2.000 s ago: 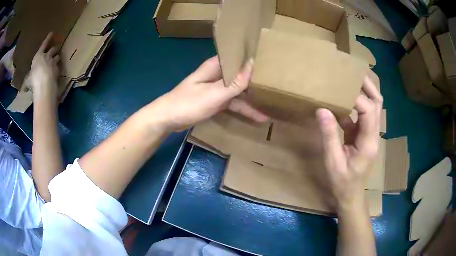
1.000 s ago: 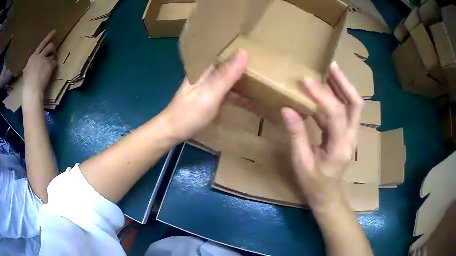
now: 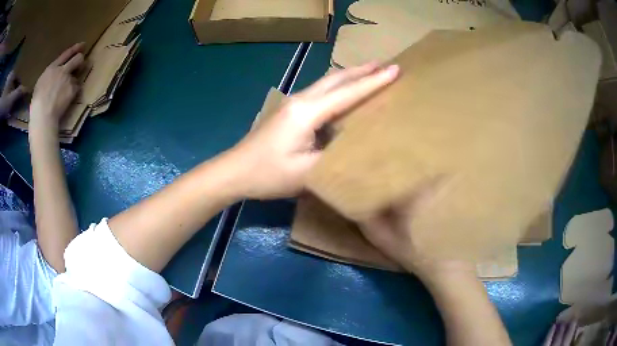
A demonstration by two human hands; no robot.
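Note:
A tan cardboard box (image 3: 460, 128) is held up in front of me, its broad lid panel towards the camera and blurred. My left hand (image 3: 304, 132) is at the box's left edge, with its fingers over the panel. My right hand (image 3: 399, 236) is under the lower part of the box; its fingers are mostly hidden and blurred. The stack of die-cut blanks (image 3: 331, 233) lies on the dark green table beneath, largely covered by the box.
A folded box (image 3: 264, 28) stands at the top. Flat blanks (image 3: 362, 46) lie behind the held box. At left another person's hand (image 3: 57, 88) rests on a blank stack (image 3: 101, 81). A gap runs between the tables. More cardboard (image 3: 587, 257) and a partial hand are at right.
The box has turned so its broad panel faces the camera and hides the tray interior. My right hand has moved beneath it. A hand now shows at the bottom right corner.

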